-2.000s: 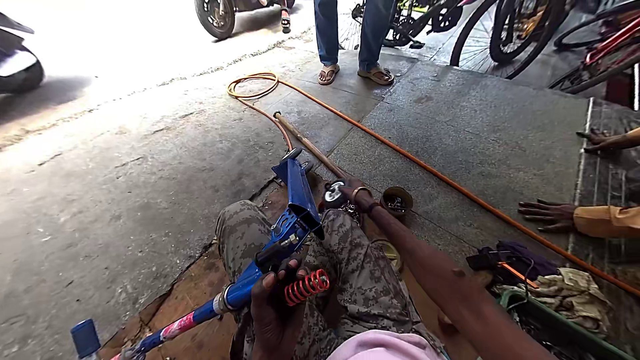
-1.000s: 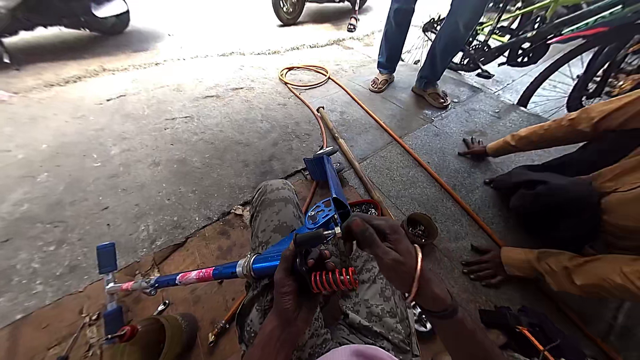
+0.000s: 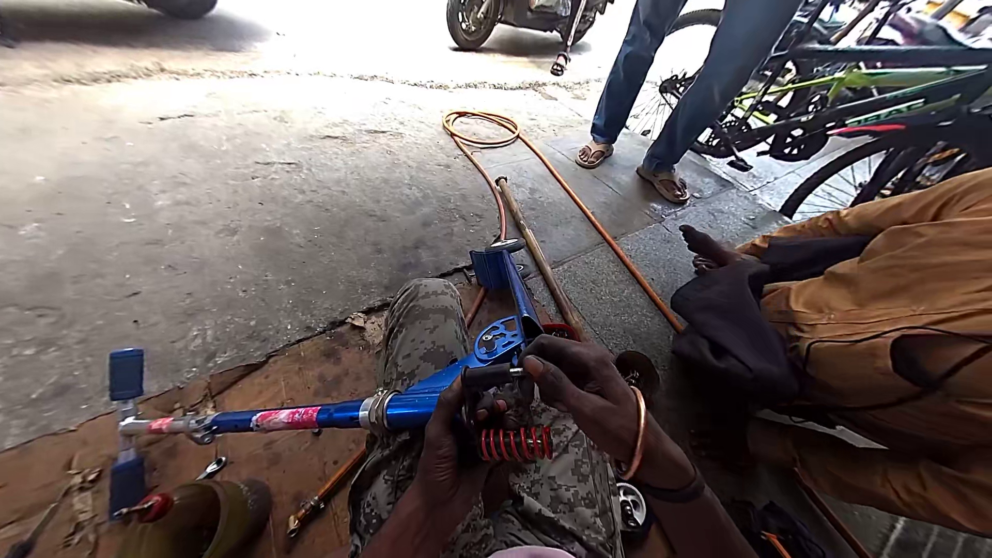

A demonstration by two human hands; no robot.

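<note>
A blue folding kick scooter frame (image 3: pixel 418 403) lies across my camouflage-clad lap, its handlebar grips (image 3: pixel 126 374) at the left. My left hand (image 3: pixel 457 442) is closed around a dark bracket at the frame, with a black sleeve (image 3: pixel 490 376) on top. A red coil spring (image 3: pixel 517 444) sticks out to the right from this hand. The fingertips of my right hand (image 3: pixel 581 380) pinch a small metal pin or bolt end (image 3: pixel 517 372) at the sleeve's right end. A small wheel (image 3: pixel 505 245) sits at the frame's far end.
An orange hose (image 3: pixel 604 232) and a wooden-looking pole (image 3: pixel 539 256) run over the paving. A person in tan clothing (image 3: pixel 891 333) is close at my right; another person in jeans (image 3: pixel 701 93) stands ahead by parked bicycles (image 3: pixel 821 116). A spanner (image 3: pixel 211 468) and an orange-handled tool (image 3: pixel 329 492) lie at left.
My right hand, which was out by a wheel beyond my lap, has come back to the part in my left hand. The person in tan has moved farther into view at the right.
</note>
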